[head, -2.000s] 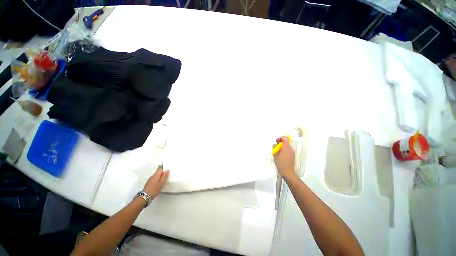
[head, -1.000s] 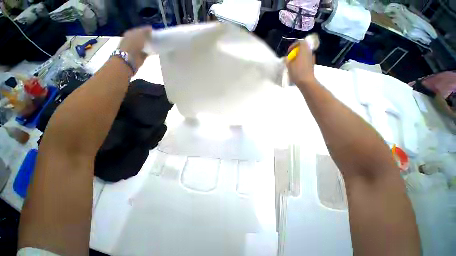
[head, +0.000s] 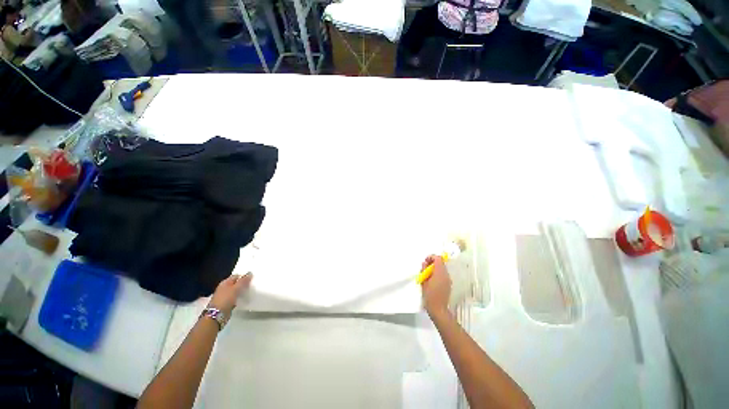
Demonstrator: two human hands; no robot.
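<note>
A white cut panel (head: 336, 272) lies flat in front of me, its near edge slightly wavy over another pale panel (head: 312, 359). My left hand (head: 230, 291) holds the panel's near left corner. My right hand (head: 436, 286) grips the yellow-handled glue brush (head: 425, 273), its pale bristles pointing up and away, at the panel's right edge. Whether its fingers also pinch the panel is unclear. To the right lies the vest panel stack (head: 543, 351) with stepped edges around a U neckline and grey-beige board showing through.
Red glue pot (head: 635, 236) with a yellow handle upright stands at right. Thick white panels (head: 631, 152) lie upper right. Black fabric pieces (head: 176, 212), a blue tray (head: 78, 303), a small bottle (head: 40, 240) and a blue glue-gun-like tool (head: 132, 96) are at left. A person sits beyond the table.
The raised white panel has come down flat over the glued panels. Both hands have moved from the far side down to its near edge. The brush stayed in my right hand.
</note>
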